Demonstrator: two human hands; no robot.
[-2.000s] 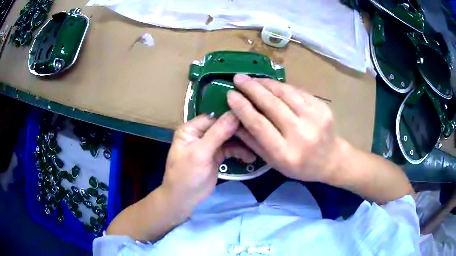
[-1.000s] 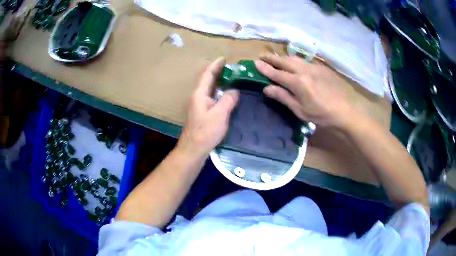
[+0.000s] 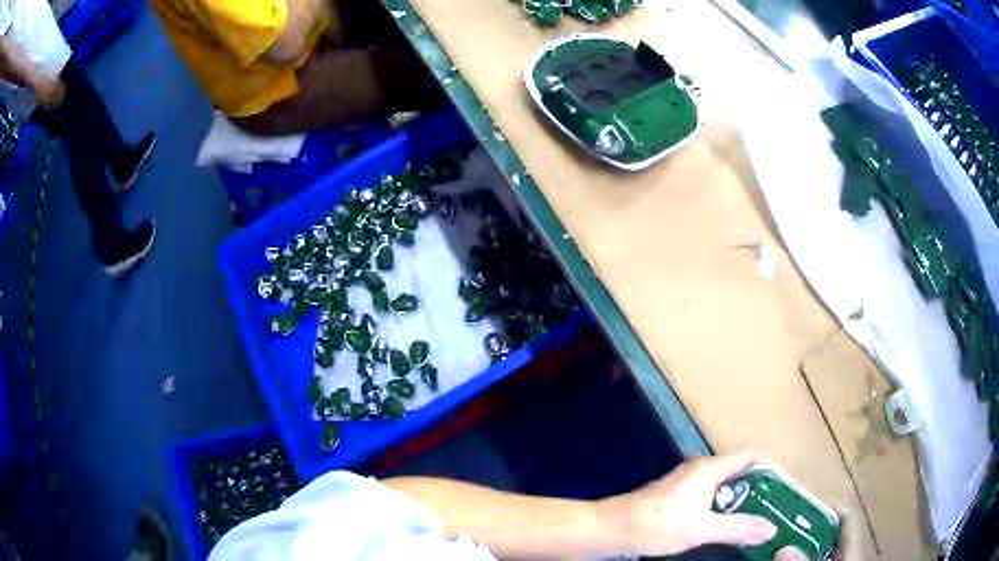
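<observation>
My left hand (image 3: 679, 510) is at the lower right, bare, with its thumb and fingers around a glossy green case (image 3: 794, 524) near the bench edge. A silvery fitting shows at the case's left corner. The bottom of the case is cut off by the picture's edge. A small part of my right hand (image 3: 854, 540) shows at the case's right side; the rest is out of the picture, so its grip cannot be told. Another green case (image 3: 646, 115) with a pale rim lies on the cardboard (image 3: 701, 285) farther up the bench.
A blue crate (image 3: 257, 318) of small green parts stands below the bench. Green cover pieces (image 3: 920, 236) lie on the white sheet (image 3: 822, 241) at right, with a small clear dish (image 3: 900, 411) at its edge. A person in yellow (image 3: 236, 49) sits beyond; another person stands at upper left.
The view has swung left, bringing the crate, floor and people into sight. The held case is now at the lower right, with its dark inside and rounded end out of sight; my right hand is mostly out.
</observation>
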